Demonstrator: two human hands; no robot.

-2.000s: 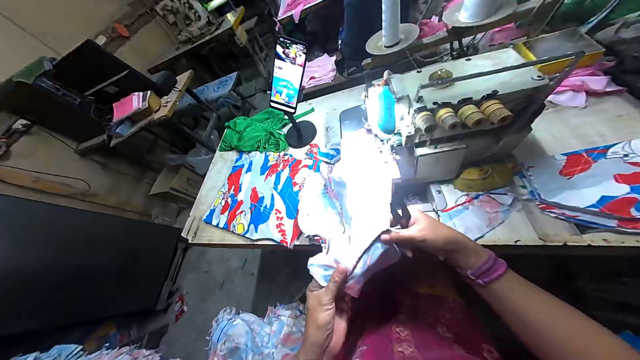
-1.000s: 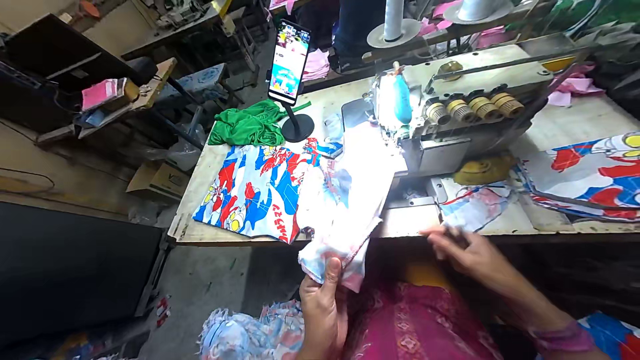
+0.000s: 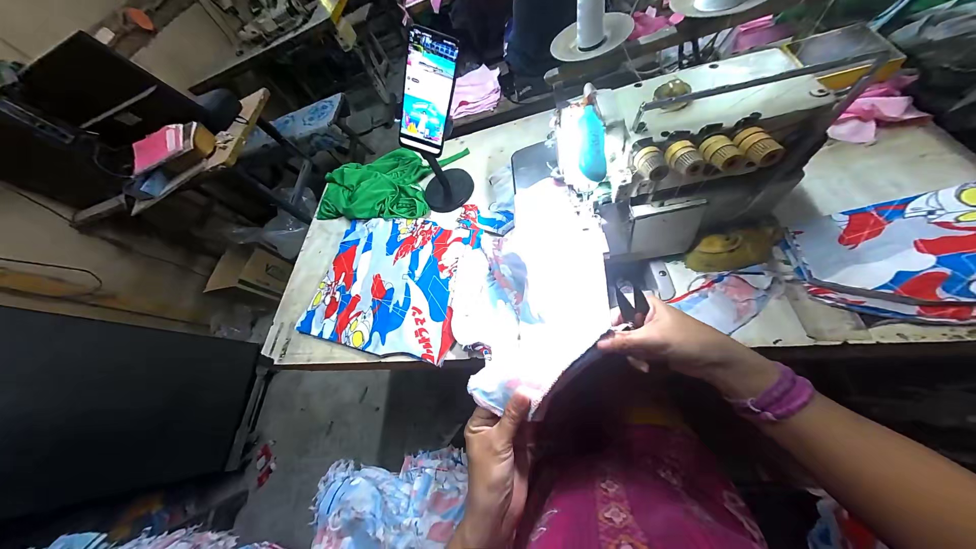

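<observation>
A pale printed fabric piece (image 3: 560, 297), washed out by the lamp, lies from the overlock sewing machine (image 3: 663, 206) down past the table's front edge. Its lower corner is pinched in my left hand (image 3: 499, 450). At its right edge my right hand (image 3: 671, 339) grips the fabric between thumb and finger, with small dark thread snips (image 3: 631, 303) in the same hand, blades pointing up. A printed fabric stack (image 3: 389, 290) in red, blue and white lies left of the fabric. The needle area is hidden by glare.
A phone (image 3: 428, 91) on a round-based stand and green cloth (image 3: 374, 187) are at the back left. More printed fabric (image 3: 900, 252) lies at the right. Thread cones (image 3: 591, 34) stand behind the machine. A cloth heap (image 3: 396, 496) is below the table.
My right hand, apart from the fabric one second ago, has moved left and now holds its right edge. My left hand keeps its hold on the lower corner.
</observation>
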